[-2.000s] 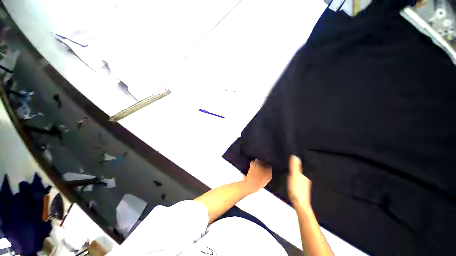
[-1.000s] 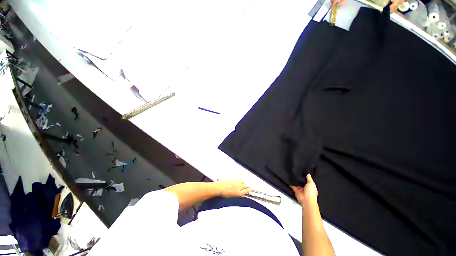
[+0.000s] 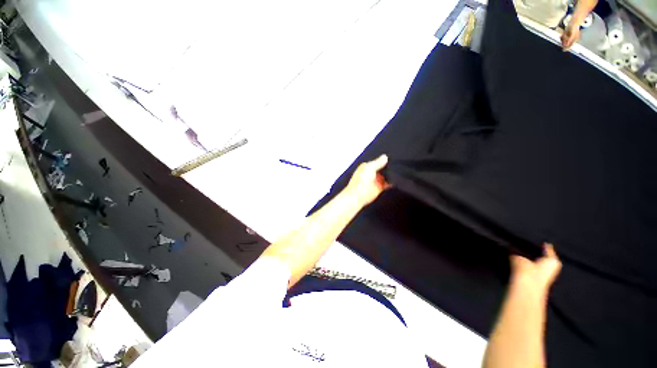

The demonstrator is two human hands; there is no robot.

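Observation:
A black fabric ply [image 3: 555, 144] is partly lifted above the lay [image 3: 418, 251], with a dark gap between them. My left hand [image 3: 369, 180] is shut on the ply's near left corner. My right hand [image 3: 535, 269] is shut on its near edge farther right. A metal bar weight [image 3: 353, 282] lies on the white strip at the near table edge, its left part hidden by my arm. The lay's far left corner shows near some grey and white strips.
Another metal bar [image 3: 210, 157] and a blue pen [image 3: 295, 164] lie on the white underlay paper [image 3: 288, 86]. Another person's hand [image 3: 570, 36] is at the far table edge, near several white rolls [image 3: 618, 43]. Scraps litter the grey floor [image 3: 144, 208] at left.
My left hand has left the metal bar and taken the ply's corner. My right hand has moved right. The ply's near edge has risen off the lay and moved away from me.

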